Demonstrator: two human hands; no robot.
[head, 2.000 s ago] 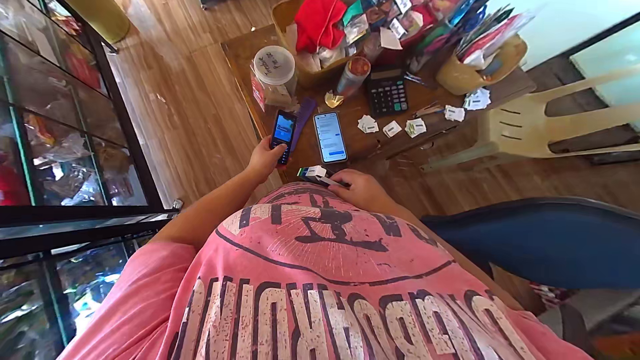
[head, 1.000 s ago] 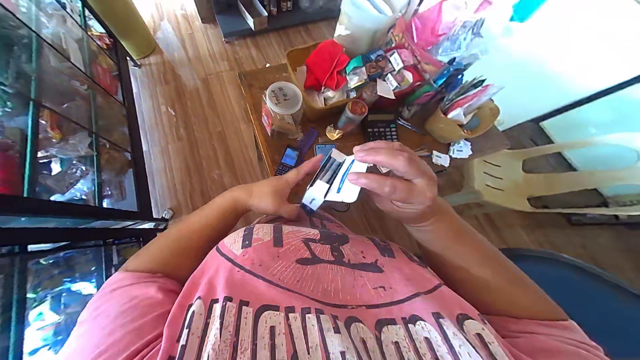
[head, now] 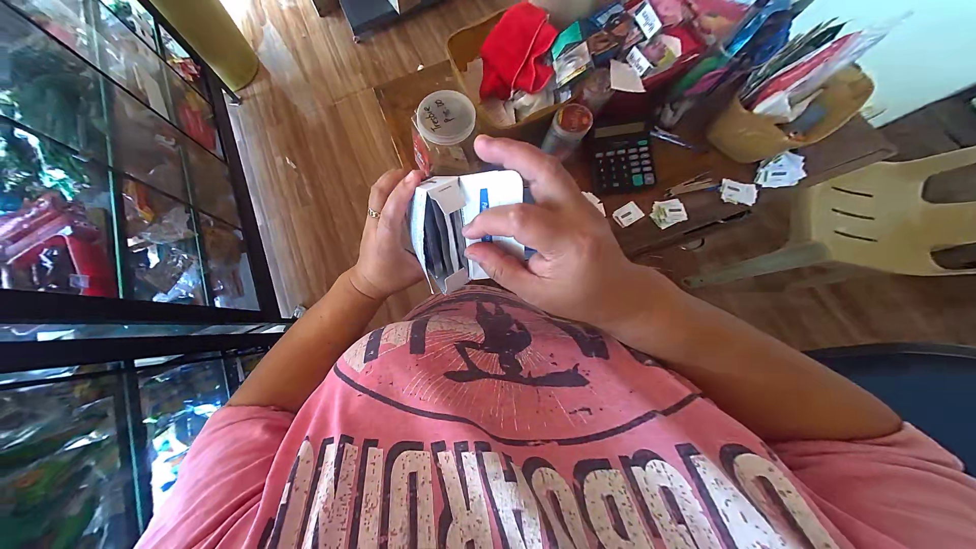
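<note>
In front of my chest, my left hand (head: pixel 386 236) grips a small white cardboard box (head: pixel 427 229) by its side. The box's flap stands open, and several thin dark and pale flat items (head: pixel 450 240) show packed inside. From the other side my right hand (head: pixel 560 236) reaches over the white flap with blue print, thumb and fingers on it near the box's mouth. Just beyond my hands is a clear jar with a white lid (head: pixel 446 117) that bears handwriting. The two phones seen earlier are not visible; the hands and box cover part of the table.
The wooden table holds a black calculator (head: pixel 623 158), a jar with a reddish lid (head: pixel 569 126), small piles of printed cards (head: pixel 669 213), a box with a red cloth (head: pixel 520 50) and a basket of packets (head: pixel 793 122). A cream plastic chair (head: pixel 877 206) is at right, glass shelving (head: pixel 114 191) at left.
Two seconds ago my left hand held a keypad phone; a second ago it lay on the table and the box was in my hands. The box now appears higher and farther open toward the view.
</note>
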